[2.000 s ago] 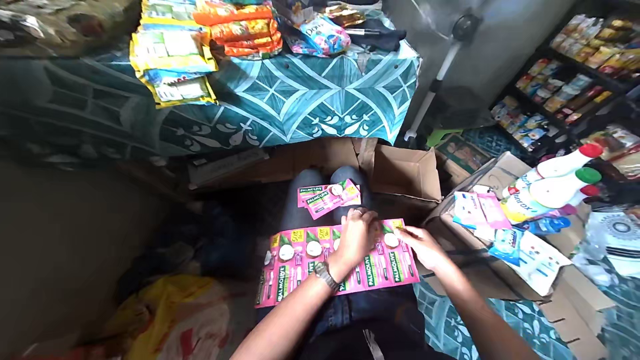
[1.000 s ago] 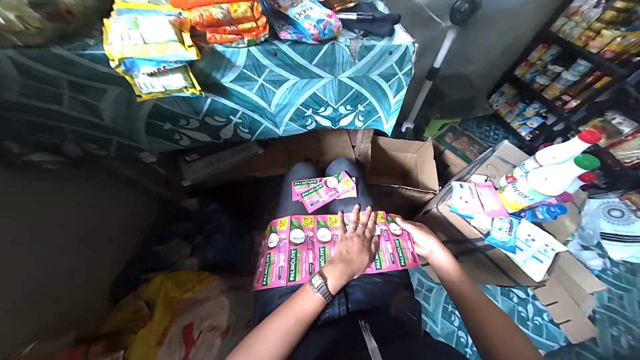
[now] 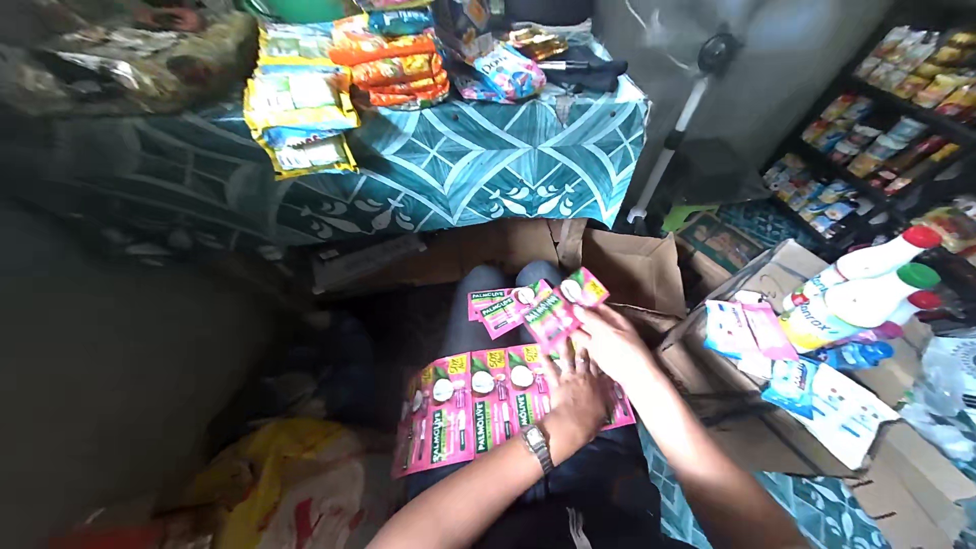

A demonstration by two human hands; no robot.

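Note:
A strip of joined pink Palmolive sachets (image 3: 480, 404) lies across my lap. My left hand (image 3: 583, 393), with a metal wristwatch (image 3: 537, 448) on its wrist, rests with spread fingers on the right part of the strip. My right hand (image 3: 614, 343) reaches past it and holds a pink sachet (image 3: 553, 316) by its lower right edge, above my knees. Just left of that sachet, a few loose pink sachets (image 3: 499, 309) lie overlapped on my thighs. The right end of the strip is partly hidden under my hands.
Ahead stands a table with a teal patterned cover (image 3: 488, 168), bearing yellow packs (image 3: 301, 107) and orange packs (image 3: 393, 69). Open cardboard boxes (image 3: 629, 267) sit beneath and beside it. At right, white bottles (image 3: 854, 301) stand on a carton. A yellow plastic bag (image 3: 274, 480) lies lower left.
My right hand has moved from the strip's right end up toward my knees and now has a sachet in it. My left hand stays on the strip.

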